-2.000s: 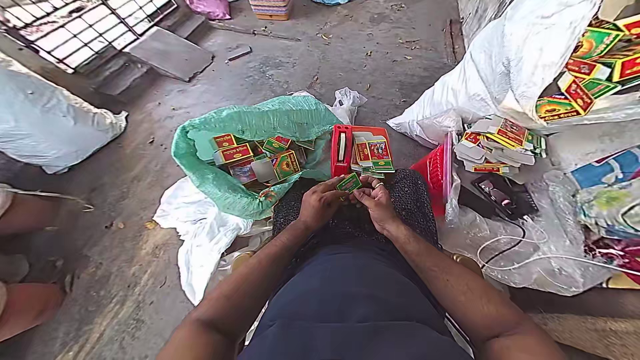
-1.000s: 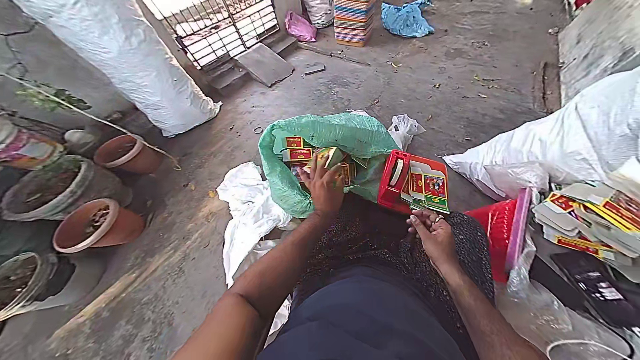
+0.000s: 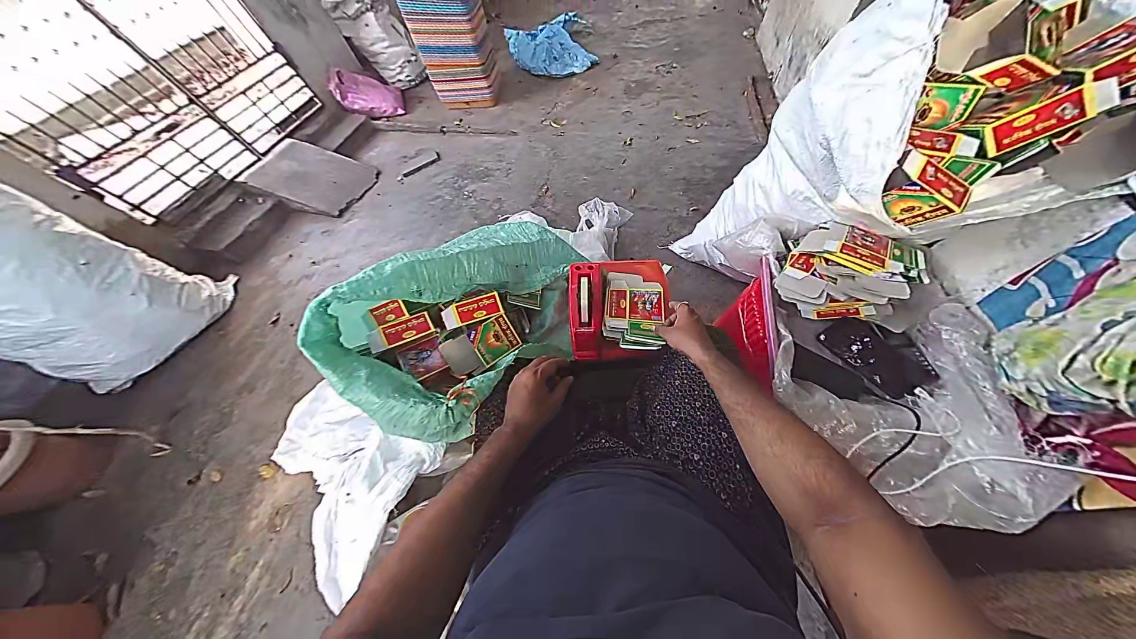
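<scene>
My left hand (image 3: 538, 392) is near the lower rim of a green plastic sack (image 3: 373, 408), its fingers curled and partly hidden; I cannot tell if it holds anything. Several small printed cardboard boxes (image 3: 472, 308) lie inside the sack. My right hand (image 3: 685, 330) touches the right edge of a pile of flattened printed cartons (image 3: 645, 305) with its fingertips; whether it grips one is unclear. The pile rests on a red plastic tray-like holder (image 3: 586, 344) near my knees, against the sack's right side.
A red basket (image 3: 750, 324) stands right of my right hand. Beyond it are more flattened cartons (image 3: 848, 257), a black bag (image 3: 874, 355), clear plastic and a white cable (image 3: 994, 460). A white sack (image 3: 825, 133) spills printed boxes at the upper right. White cloth-like sacking (image 3: 355, 479) lies left.
My left hand has moved from over the green sack's boxes to beside its lower rim. Two seconds ago both hands were together at a small green carton. The view has shifted.
</scene>
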